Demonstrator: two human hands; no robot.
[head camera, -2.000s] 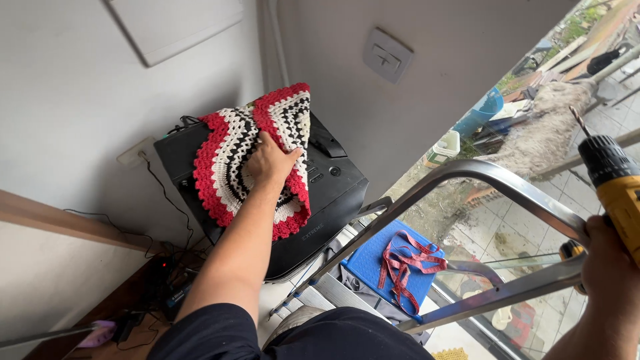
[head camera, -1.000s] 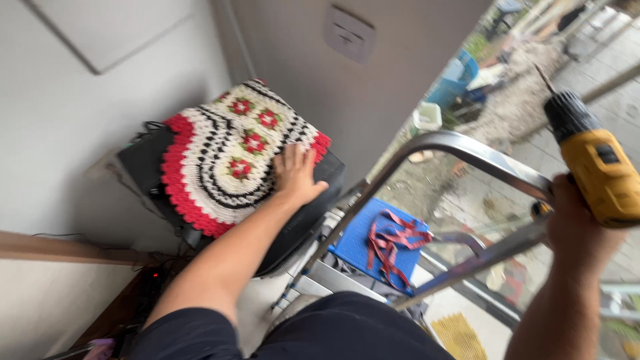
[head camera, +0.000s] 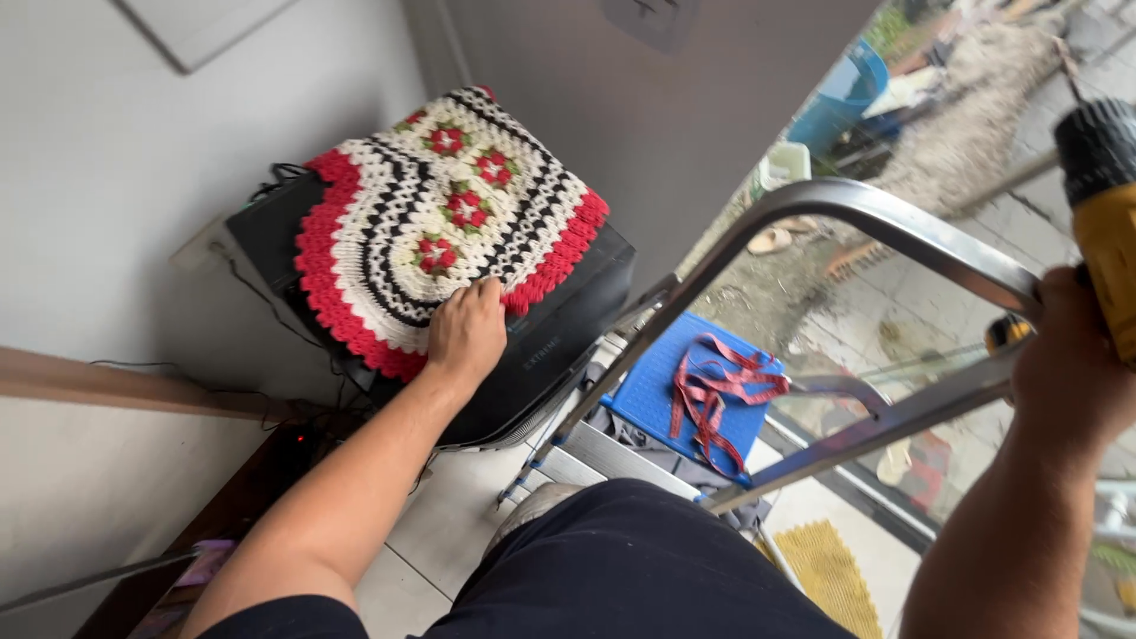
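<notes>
A crocheted cover (head camera: 470, 186) in white, red and black, with red flowers, lies over the top of a black speaker-like box (head camera: 568, 319) standing in the corner. My left hand (head camera: 468, 328) has its fingers on the cover's near edge and seems to pinch it. At the right, my right hand (head camera: 1069, 364) holds a yellow and black cordless drill (head camera: 1109, 213) with a bit fitted, pointing up, beside the rail of an aluminium stepladder (head camera: 825, 191). Part of the drill is outside the view.
Behind the ladder's frame is a blue platform (head camera: 652, 377) with a red patterned strap (head camera: 710, 390) on it. Cables (head camera: 257, 284) run down the wall at the left. A yellow mat (head camera: 821, 568) lies on the tiled floor. Beyond the glass are a blue tub (head camera: 839, 98) and scattered debris.
The cover was folded back two seconds ago; it now lies spread with its flowers showing. My left hand has moved to its near edge. The drill stays in my right hand.
</notes>
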